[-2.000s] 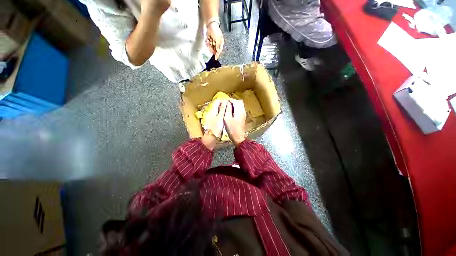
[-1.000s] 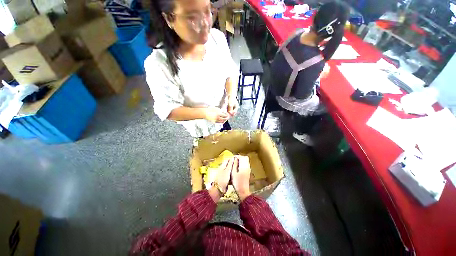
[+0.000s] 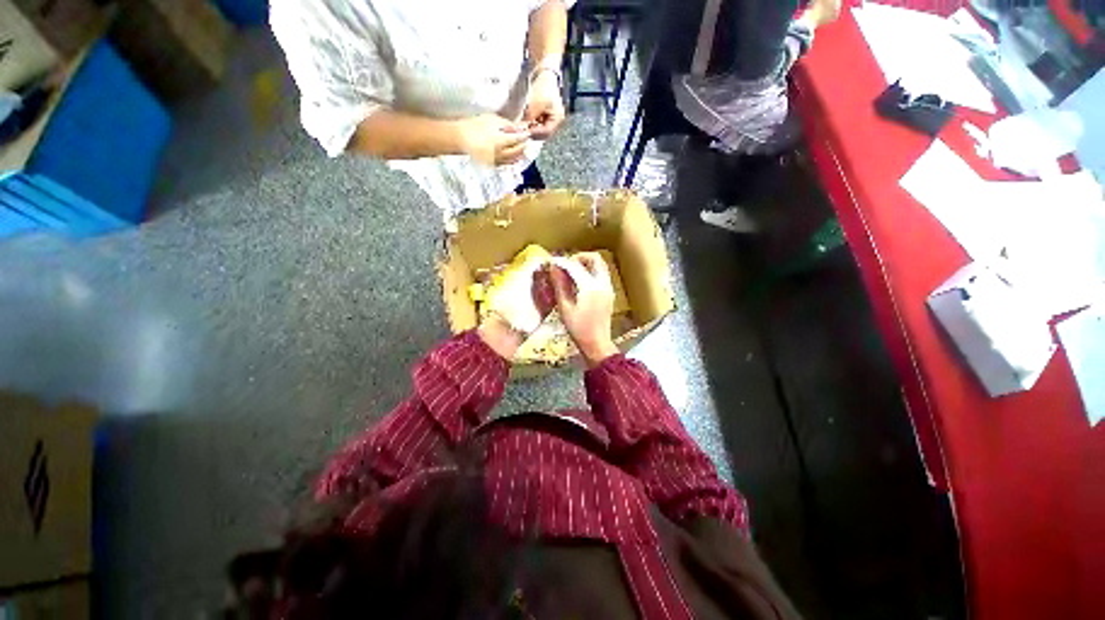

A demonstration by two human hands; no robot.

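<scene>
My left hand (image 3: 519,298) and my right hand (image 3: 588,297) are close together over an open brown carton (image 3: 648,242) with a torn rim. A small reddish-brown piece (image 3: 554,288) shows between the fingers of both hands. Its shape is partly hidden by the fingers. Yellow pieces (image 3: 528,259) and pale scraps lie in the carton around and below my hands.
A person in a white blouse (image 3: 418,61) stands beyond the carton, fingers together. A seated person (image 3: 739,97) is at the red-topped bench (image 3: 891,351), which bears papers and a white box (image 3: 994,329). Blue bins (image 3: 103,133) stand left; a carton (image 3: 46,491) stands lower left.
The view has tilted down again. My hands have parted slightly, and the reddish-brown piece now shows between them. The standing person's hands, apart two seconds ago, are together.
</scene>
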